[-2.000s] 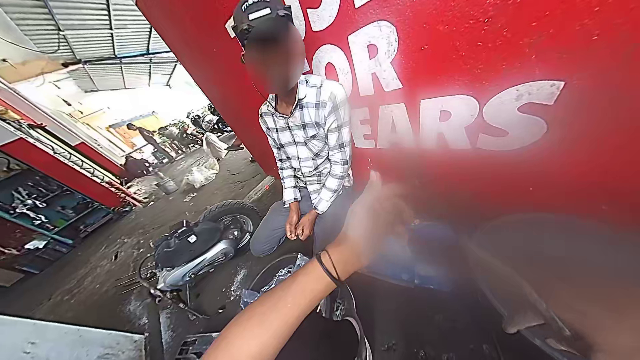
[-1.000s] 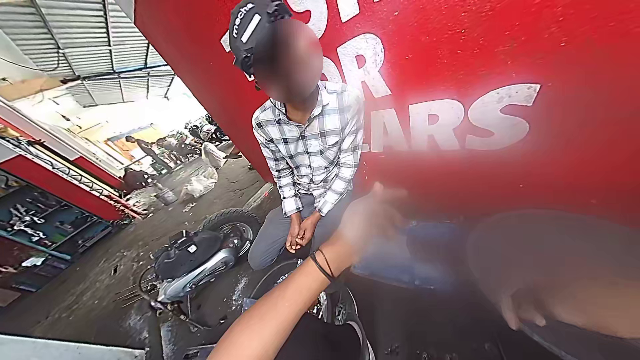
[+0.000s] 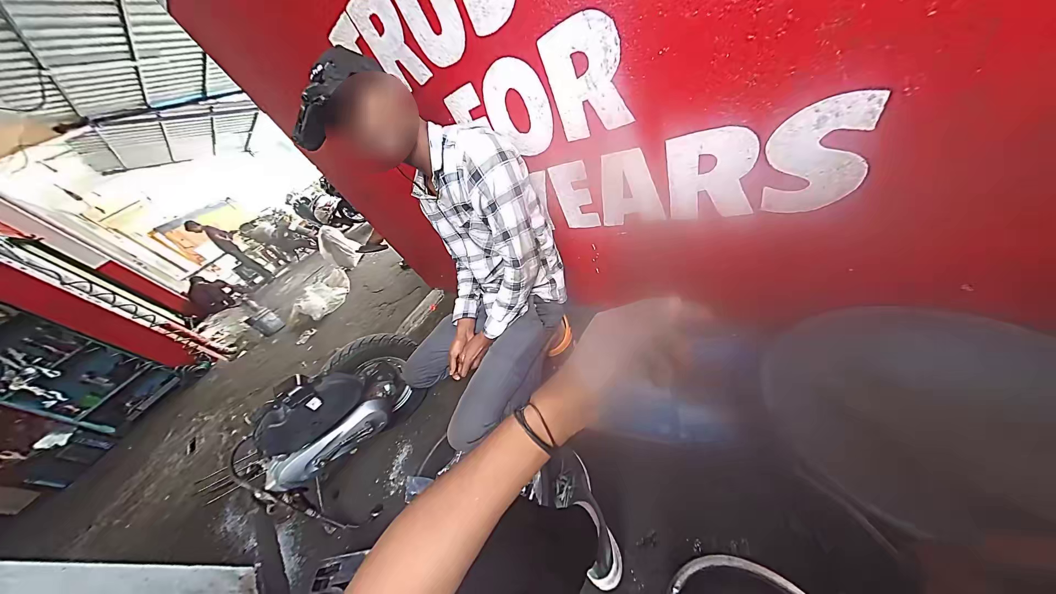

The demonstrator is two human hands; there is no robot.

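My left hand reaches in from the bottom centre, black bands around its wrist. Blur covers its fingers, so what it holds or touches cannot be told. Behind it is a blurred blue thing. A person in a checked shirt and dark cap sits or crouches beside the red wall, hands together between the knees. My right hand is not distinguishable; a large dark, blurred shape fills the lower right.
A partly dismantled scooter or motorcycle lies on the dirty floor to the left, near a black tyre. Shelves with parts stand at the far left. Other people and motorcycles are farther back. A pale edge crosses the lower left.
A hand and forearm seen at the lower right one second ago can no longer be made out. The person in the checked shirt has turned their head aside. My left arm remains stretched out.
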